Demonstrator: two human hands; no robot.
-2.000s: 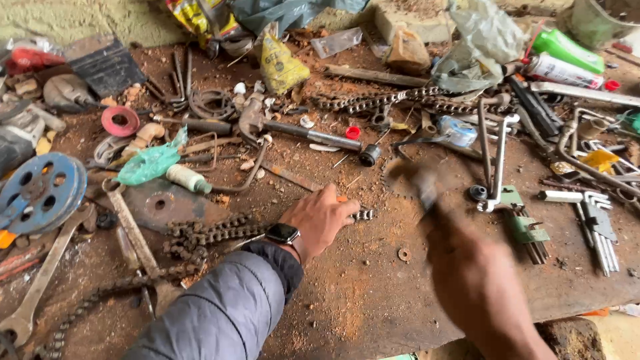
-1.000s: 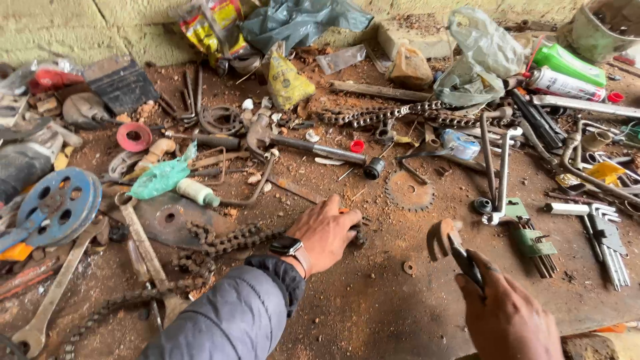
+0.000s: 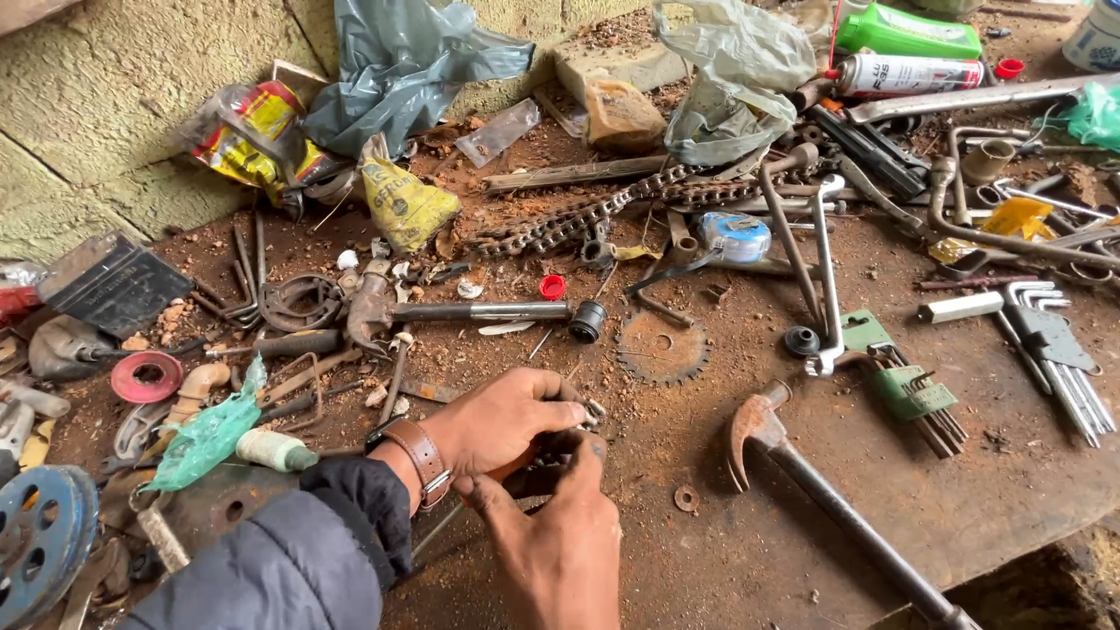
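My left hand, with a leather watch strap at its wrist, is closed on a small metal chain piece, mostly hidden by the fingers. Against it from below, my right hand has its thumb and fingers on the same piece; what its fingertips grip is partly hidden. To the right of both hands a rusty claw hammer lies on the bench, its head pointing away. A small rusty washer lies between the hands and that hammer.
Beyond the hands lie a second claw hammer, a toothed rusty disc and a roller chain. Hex key sets and a ring spanner are at the right. A blue pulley wheel stands at the lower left.
The rusty claw hammer, held in my right hand before, now lies on the bench. My right hand has moved left to join my left hand at the small piece.
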